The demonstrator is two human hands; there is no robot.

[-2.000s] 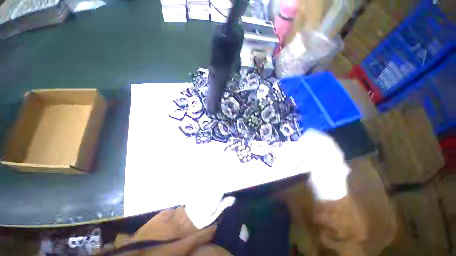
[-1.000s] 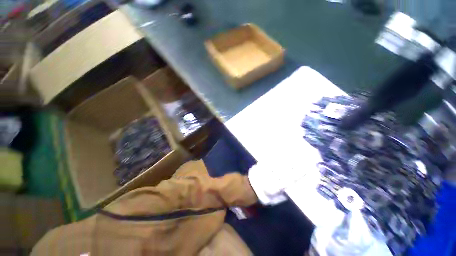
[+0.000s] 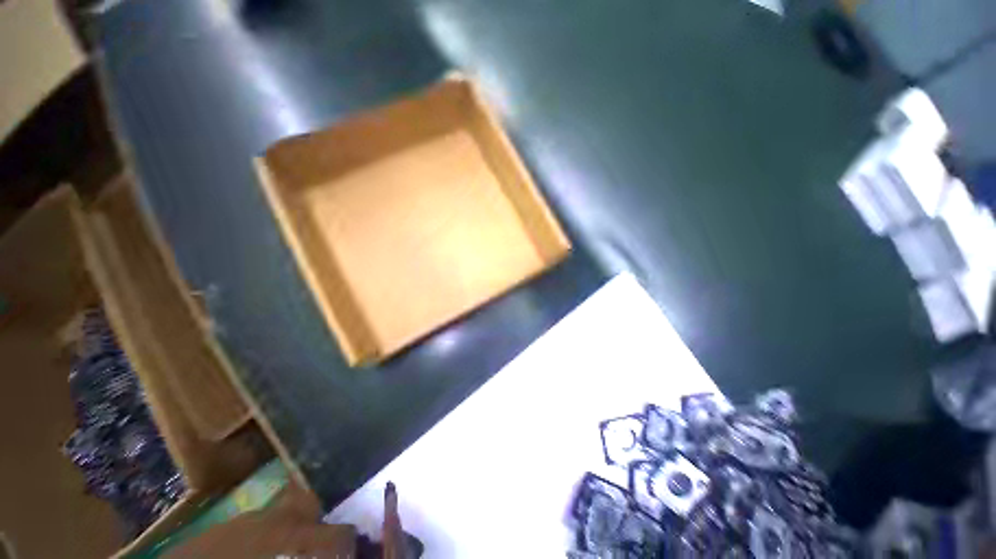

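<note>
Small silver-and-black metal plate parts (image 3: 679, 485) lie in a pile on a white sheet (image 3: 491, 448) at the lower right. Several show a round centre hole. A brown sleeve-like shape with a thin upright piece reaches the sheet's lower left corner at the bottom edge. It is blurred and cut off, so my left hand is not clearly made out there. My right hand is not in view. A blurred black shape lies right of the pile; it may be the driver.
An open, empty cardboard tray (image 3: 421, 235) sits on the dark green bench (image 3: 721, 164). A large carton (image 3: 164, 404) with dark parts (image 3: 115, 426) stands beside the bench at left. White boxes (image 3: 912, 202) stand at the right. A black round object is at the top right.
The view has swung, and the tray appears larger and nearer the centre. The pile has shifted to the lower right. The white-gloved hands seen earlier are no longer clearly visible.
</note>
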